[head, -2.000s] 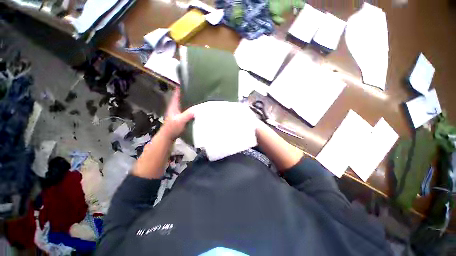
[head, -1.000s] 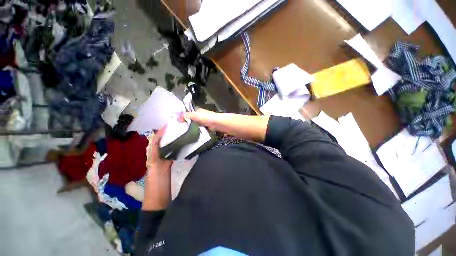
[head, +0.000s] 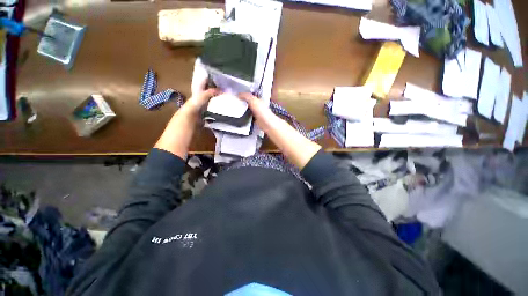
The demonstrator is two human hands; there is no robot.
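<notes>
A folded bundle of white-topped pieces with olive cloth (head: 230,55) is between my two hands, over longer white-topped stacks (head: 271,34) at the middle of the table. My left hand (head: 204,95) grips the bundle's left side. My right hand (head: 249,99) grips its right side. A dark edge and white layers stick out below my hands toward the table's front edge. The fingers are partly hidden by the bundle. A navy-and-white checked tie strip (head: 155,98) lies to the left, and another strip (head: 295,122) lies to the right.
A cream block (head: 188,26) is behind my left hand. A small open box (head: 92,115) and a square silver base plate (head: 61,41) are at left. At right are a yellow block (head: 384,69), white-topped narrow pieces (head: 420,126) and a heap of checked strips (head: 431,23).
My view has turned left along the table. The bundle, earlier held over the floor beyond the table edge, is now over the white-topped stacks, still in both hands.
</notes>
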